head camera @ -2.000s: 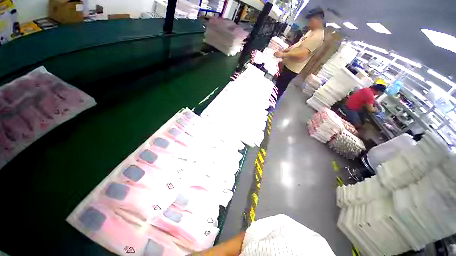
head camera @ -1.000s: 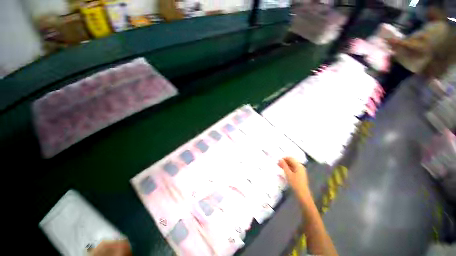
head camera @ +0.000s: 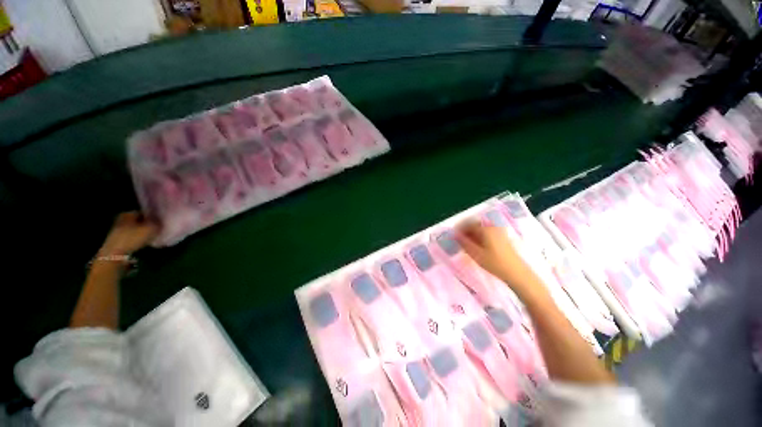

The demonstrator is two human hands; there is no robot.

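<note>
A tray of bagged watches point(head camera: 380, 282) lies in front of me, two rows of pink straps with grey squares under white film. My right hand point(head camera: 483, 242) is over its far row, blurred; I cannot tell if it grips anything. A separate tray of pink items point(head camera: 263, 150) lies under cloudy film at the far left. My left hand point(head camera: 129, 233) is at its near left corner; its fingers are blurred and whether they grip the edge is unclear. A stack of empty bags point(head camera: 196, 359) lies near me at the lower left, partly behind my left sleeve.
Another tray of bagged watches point(head camera: 635, 242) adjoins on the right, with pink straps sticking out. A layered pile of trays point(head camera: 652, 62) stands at the far right. A raised green ledge point(head camera: 418, 50) runs along the back with boxes behind. Yellow-black tape shows at the bench's near edge.
The view has turned left. My left hand has moved from the empty bag stack to the far tray's corner. My right hand has moved from the near tray's right side to its far row.
</note>
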